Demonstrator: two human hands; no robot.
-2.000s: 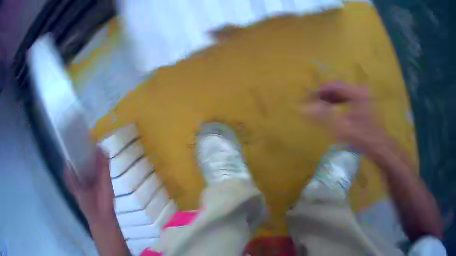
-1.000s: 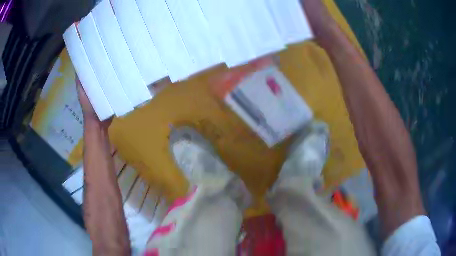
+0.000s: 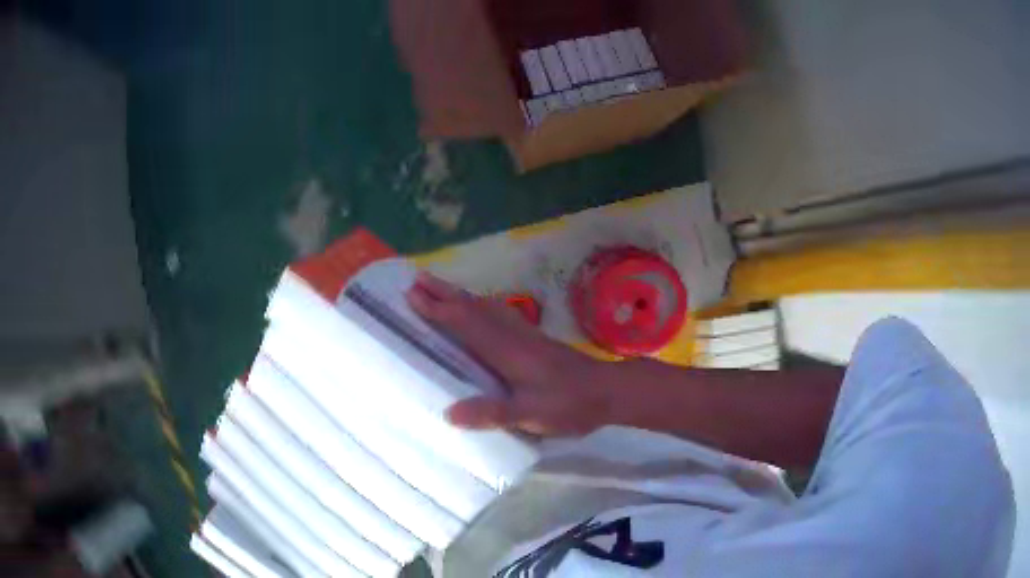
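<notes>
Several white product boxes (image 3: 350, 418) are held as one row, running down to the lower left edge of the picture. The end box shows an orange band and a dark picture on its face. My right hand (image 3: 537, 378) presses on this end face, fingers spread and thumb below. My left hand is out of the picture, and the row's lower left end is partly cut off. An open brown shipping carton (image 3: 604, 130) stands at the top with white boxes (image 3: 593, 68) inside it.
A shiny red round item (image 3: 633, 303) sits on the printed cardboard sheet (image 3: 695, 226). More white boxes (image 3: 740, 339) lie right of it. Green floor (image 3: 249, 147) shows at upper left. Blurred clutter (image 3: 79, 474) is at lower left.
The view has turned away from the shoes to the brown carton. The row of boxes has moved with it, now tilted at lower left. My left hand has gone out of view.
</notes>
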